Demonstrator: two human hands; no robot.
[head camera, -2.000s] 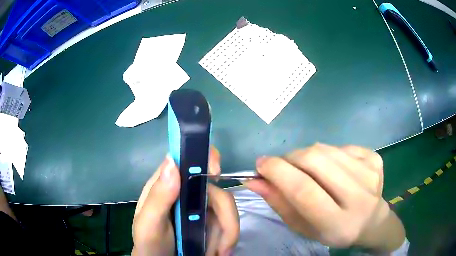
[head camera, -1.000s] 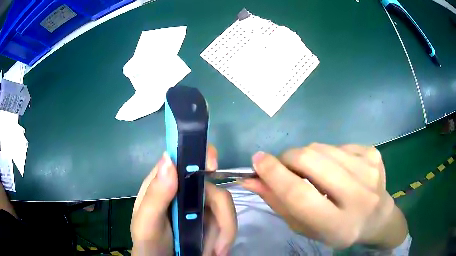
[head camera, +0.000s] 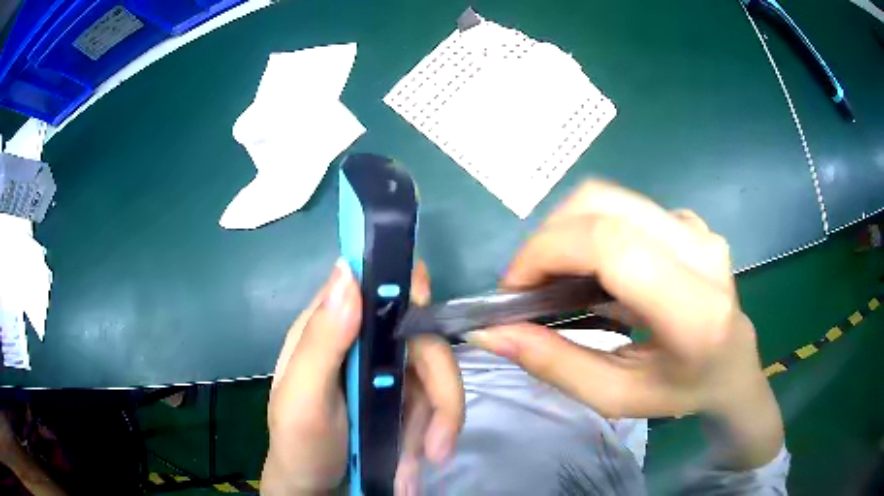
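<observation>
My left hand (head camera: 315, 387) holds the pen-shaped device (head camera: 387, 237) upright, its light-blue side to the left and its black face towards me. Two small light-blue ovals show on that face. My right hand (head camera: 630, 300) grips a slim dark and silver tool (head camera: 485, 312), blurred, perhaps a craft knife or tweezers. The tool's end is at the edge of the black face, between the ovals; whether it touches cannot be told. A faint light mark shows on the face there.
Beyond lie the sticker sheet (head camera: 504, 116) and white scrap paper (head camera: 296, 136). A blue bin (head camera: 58, 58) stands far left, with papers (head camera: 21, 271) below it. Another blue-black device (head camera: 803, 48) lies far right. Part of a person's arm (head camera: 24, 465) shows at the lower left.
My right hand has risen and turned, and the tool now shows a broader, blurred side. The device has shifted slightly up and to the right in my left hand.
</observation>
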